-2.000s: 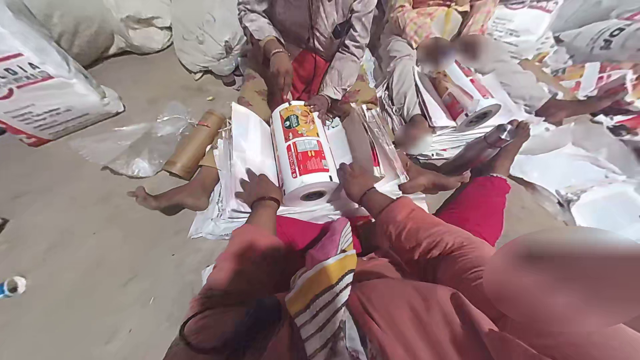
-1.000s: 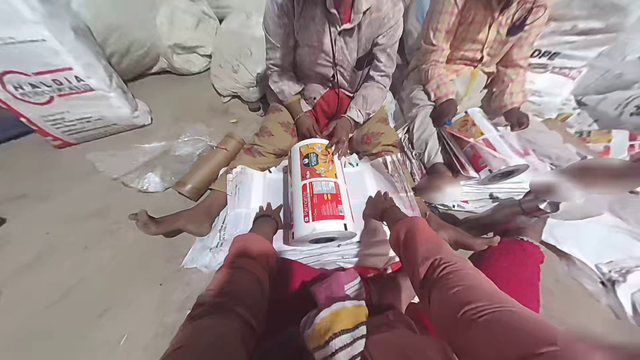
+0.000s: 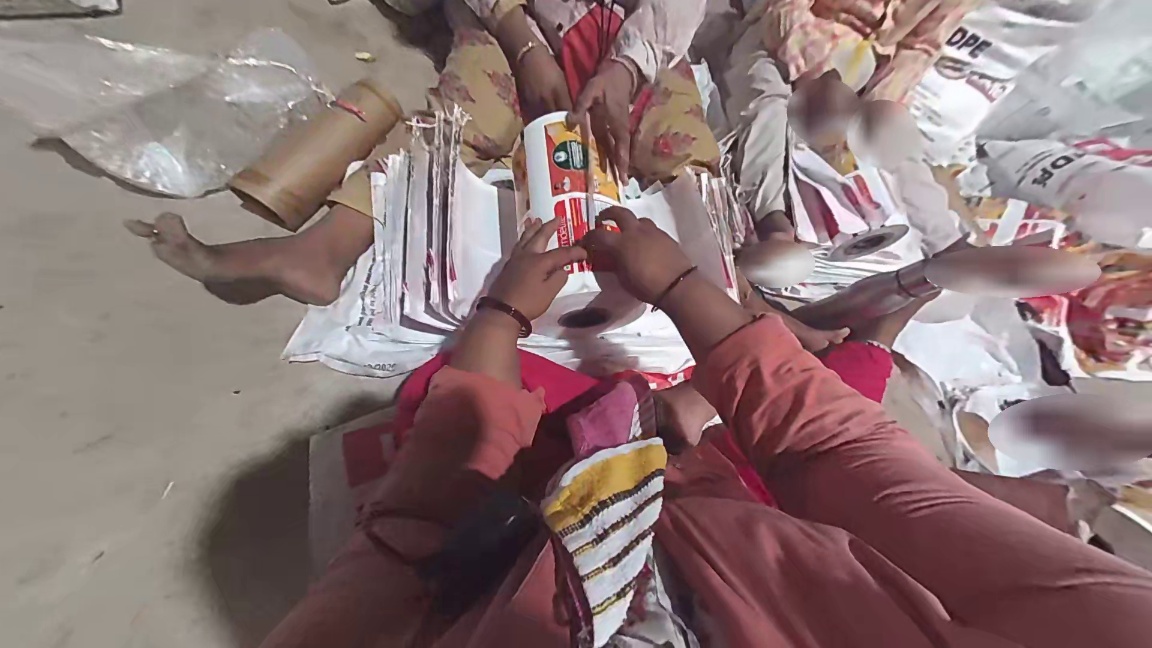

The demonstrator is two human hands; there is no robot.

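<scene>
A roll of printed plastic film lies lengthwise before me on stacked white sheets, its hollow core end towards me. My left hand rests on the roll's near left part, fingers spread. Over its near right part is my right hand, fingers bent at the film's surface; whether it pinches the film is not clear. The two hands nearly meet on top of the roll. At the far end, a person sitting opposite has both hands at the roll, one on its upper right edge.
A brown cardboard tube lies on the floor at the left, beside clear plastic wrap and the opposite person's bare foot. To the right, another person sits by a second film roll. Printed white sacks lie beyond.
My hands have moved from the roll's sides to on top of its near part, close together. The opposite person's hands stay at the far end. The view has tilted down.
</scene>
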